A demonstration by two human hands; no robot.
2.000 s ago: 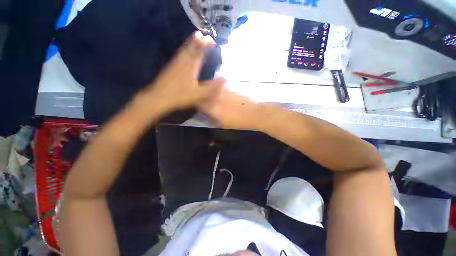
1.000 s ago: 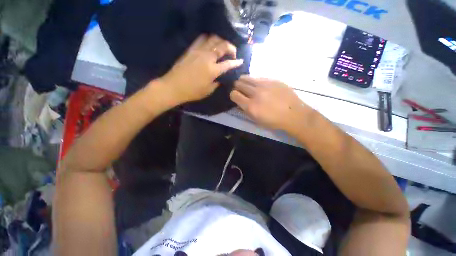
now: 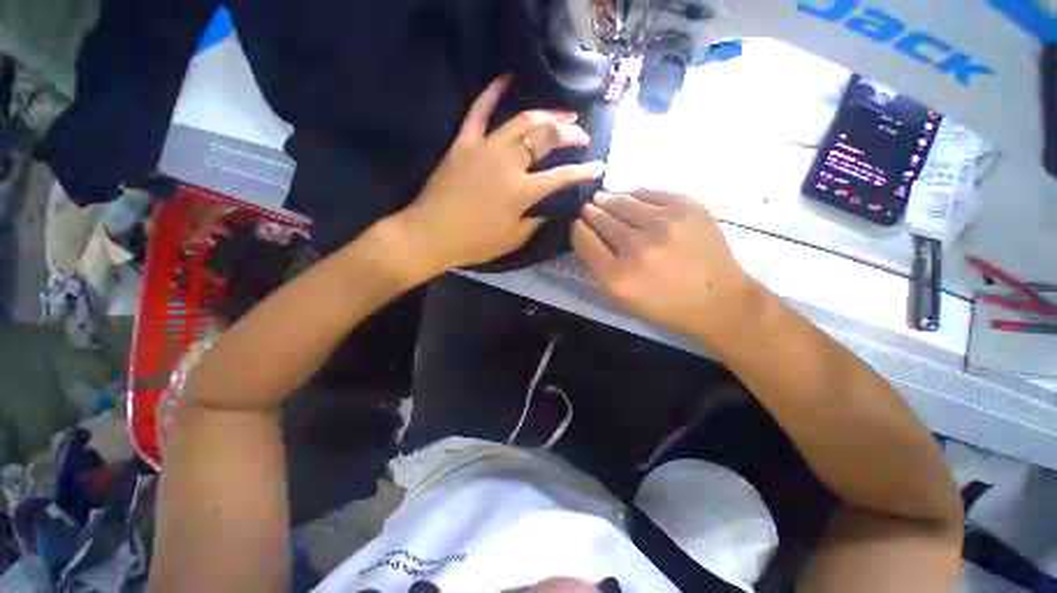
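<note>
Black cloth (image 3: 371, 104) lies bunched on the sewing table, left of and under the needle area (image 3: 614, 81) of the white sewing machine (image 3: 858, 29). My left hand (image 3: 498, 185) lies on the cloth with fingers spread, a ring on one finger, just in front of the needle area. My right hand (image 3: 655, 249) is beside it on the right, thumb and fingertips pinched together at the cloth's right edge. The fingertips of both hands nearly meet. What lies under my left palm is hidden.
A lit smartphone (image 3: 872, 148), a white packet (image 3: 945, 185) and a dark-handled tool (image 3: 925, 284) lie to the right. Red-handled snips (image 3: 1011, 290) are at the far right. A red basket (image 3: 168, 336) stands left below the table (image 3: 904, 382). A white cup (image 3: 707, 515) rests on my lap.
The view has shifted, showing more machine lettering. Both hands have gone from a blurred overlap to side by side at the cloth's edge, my left fingers now more spread.
</note>
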